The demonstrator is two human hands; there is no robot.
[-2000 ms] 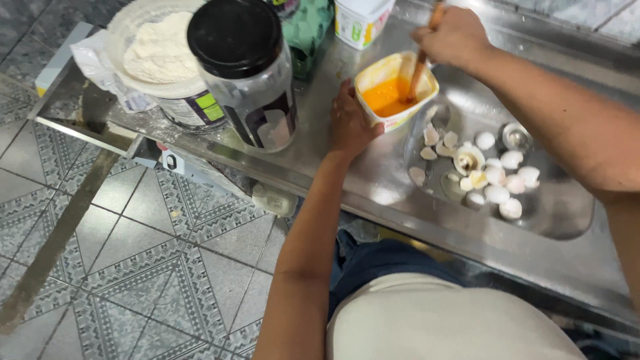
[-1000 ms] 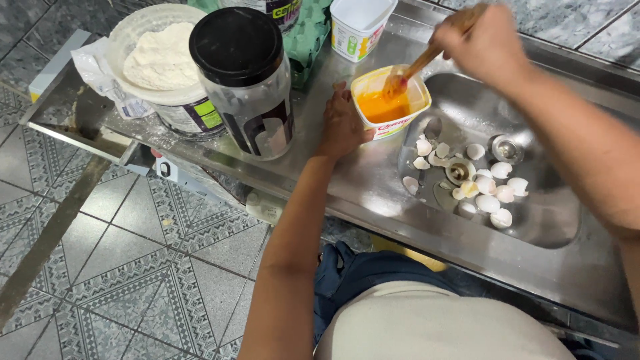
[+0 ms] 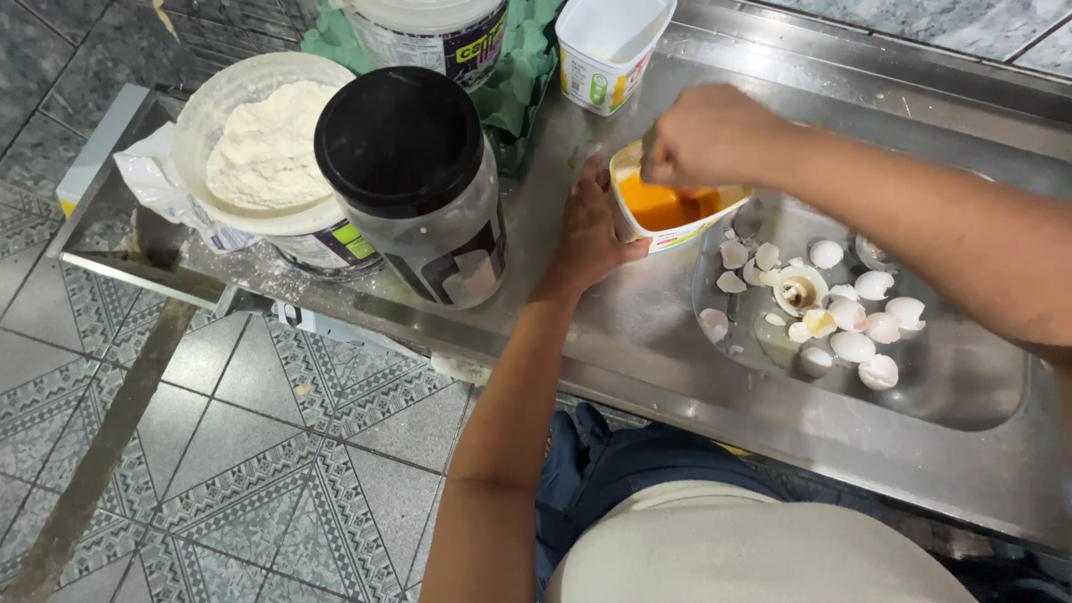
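My left hand (image 3: 589,230) grips the near left side of a white plastic tub (image 3: 670,239), its thumb along the front wall. Orange-yellow beaten egg (image 3: 662,205) lies in the tub. Above its rim is my right hand (image 3: 708,138), closed and blurred; the utensil in it is mostly hidden behind the fist, and its lower end dips into the egg. Just right of the tub, broken white eggshells (image 3: 852,345) lie around the drain (image 3: 797,291) in the steel sink basin (image 3: 963,402).
A tub of white flour (image 3: 272,151) and a clear jar with a black lid (image 3: 402,142) stand left on the steel counter (image 3: 536,335). Behind them are a labelled bucket (image 3: 427,38) and green egg cartons (image 3: 515,92). Another white tub (image 3: 607,63) stands behind the egg tub.
My right hand has come down closer over the tub, and the wooden handle seen in the earlier frames is now hidden. My left hand stays on the tub.
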